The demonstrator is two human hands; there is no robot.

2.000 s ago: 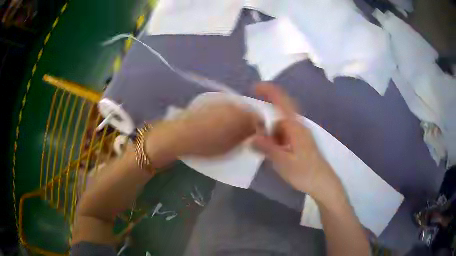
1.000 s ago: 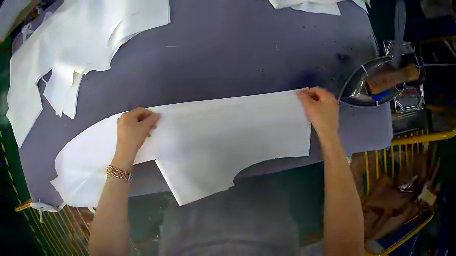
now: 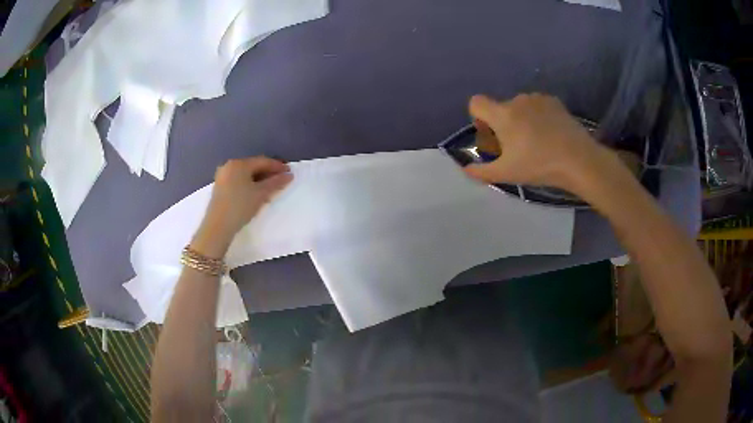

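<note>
A white cut garment panel (image 3: 371,198) lies flat along the near side of the grey-purple ironing table. My left hand (image 3: 248,188) pinches its far edge, left of the middle; a thin tape between the fingers cannot be made out. My right hand (image 3: 537,144) is closed round the brown handle of the steam iron (image 3: 466,152). The iron's pointed tip faces left and lies on the far edge of the panel's right part. My hand and forearm hide much of the iron.
Overlapping white panels (image 3: 173,62) lie at the far left. The metal iron rest (image 3: 722,124) stands at the right edge. A white tape reel (image 3: 111,324) is at the near left corner. Yellow wire baskets hang at the left (image 3: 124,363) and right. A hose rises behind the iron.
My right hand has let go of the panel's right corner and taken hold of the iron, which has moved left from its rest onto the panel. My left hand still pinches the far edge.
</note>
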